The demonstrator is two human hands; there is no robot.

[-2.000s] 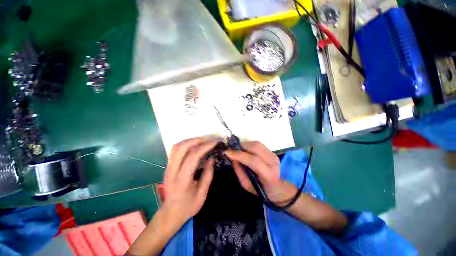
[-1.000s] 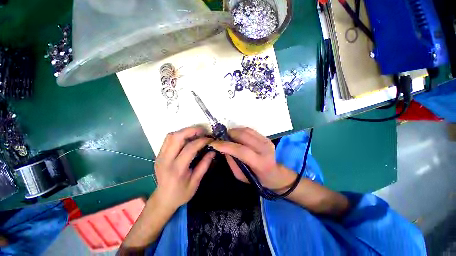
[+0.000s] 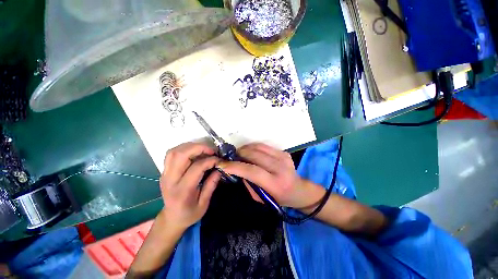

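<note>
My left hand and my right hand meet at the paper's front edge. My right hand is closed on the black soldering iron, its metal tip pointing up and left over the paper. The fingertips of both hands are around a small dark assembly, mostly hidden by the fingers. Solder wire runs from the spool at the left towards my left hand. Pale rings lie in a row on the paper, with a heap of small metal parts to their right.
A translucent funnel hood covers the upper left. A tin of silver bits stands behind the paper. A blue box, cardboard and dark tools are at the right. Dark assemblies lie far left; a red tray is below the bench.
The view has shifted, so the paper, hood and tin sit further left and higher. Both hands stay together around the assembly, with the iron still in my right hand. The rings look more spread out.
</note>
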